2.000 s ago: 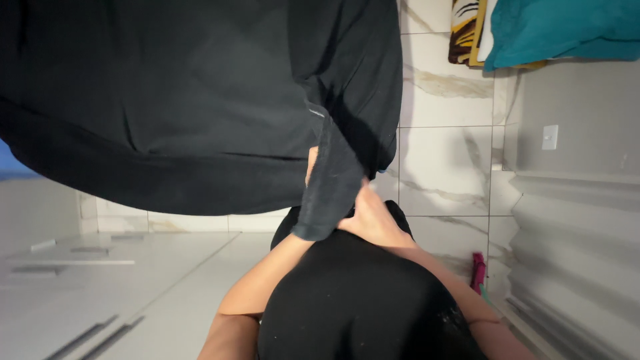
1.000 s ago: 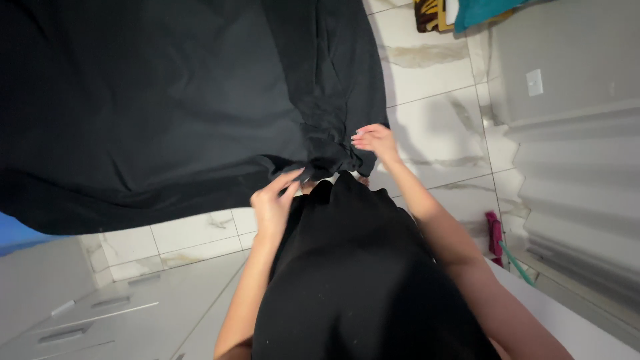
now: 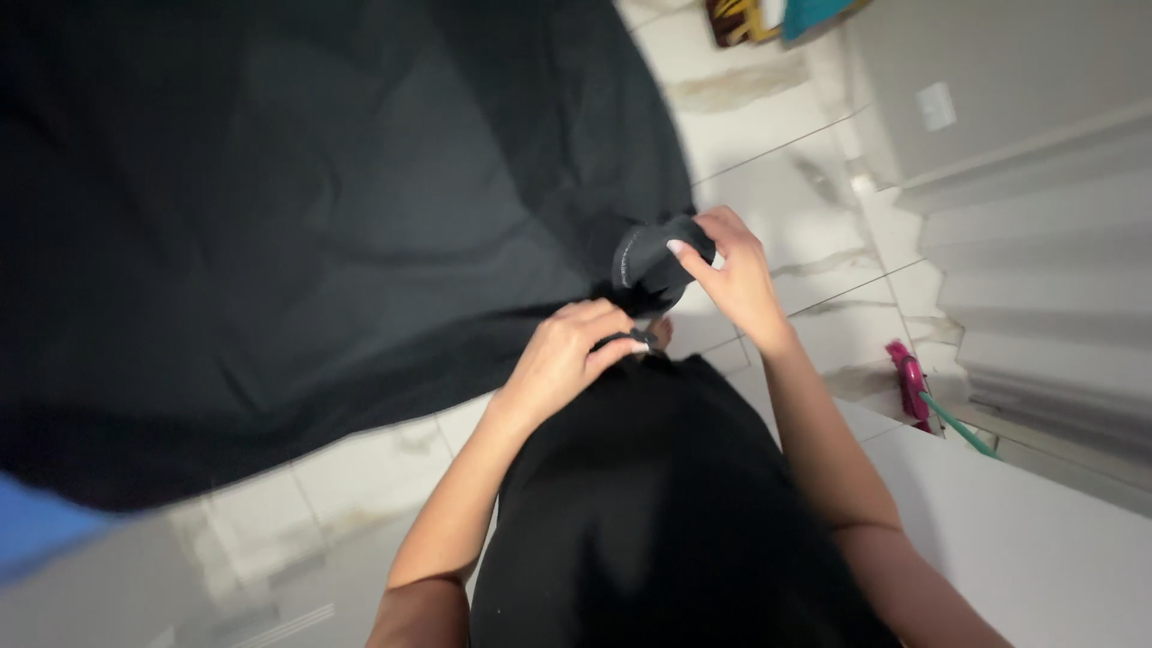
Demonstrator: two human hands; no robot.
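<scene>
A large black fabric (image 3: 297, 234), a garment or a sheet, spreads across the left and upper part of the head view. My left hand (image 3: 576, 346) pinches a dark edge of it between thumb and fingers, just beyond my black clothing. My right hand (image 3: 729, 261) is to the right and a little farther off, gripping a folded cuff-like end (image 3: 648, 261) of the same fabric, which shows a light line of stitching. A dark gap lies between the two hands. What supports the fabric is hidden under it.
Marbled floor tiles (image 3: 774, 198) show beyond the fabric. A pink broom head (image 3: 909, 382) with a green handle lies near a grey curtain (image 3: 1062, 270) at right. A white surface (image 3: 1008, 522) is at lower right. Teal cloth (image 3: 810, 16) sits at the top, blue material (image 3: 45, 522) at left.
One second ago my right hand was off the fabric with its fingers apart; now it grips the cuff-like end. Two seconds ago that end covered my left hand. The view has turned somewhat.
</scene>
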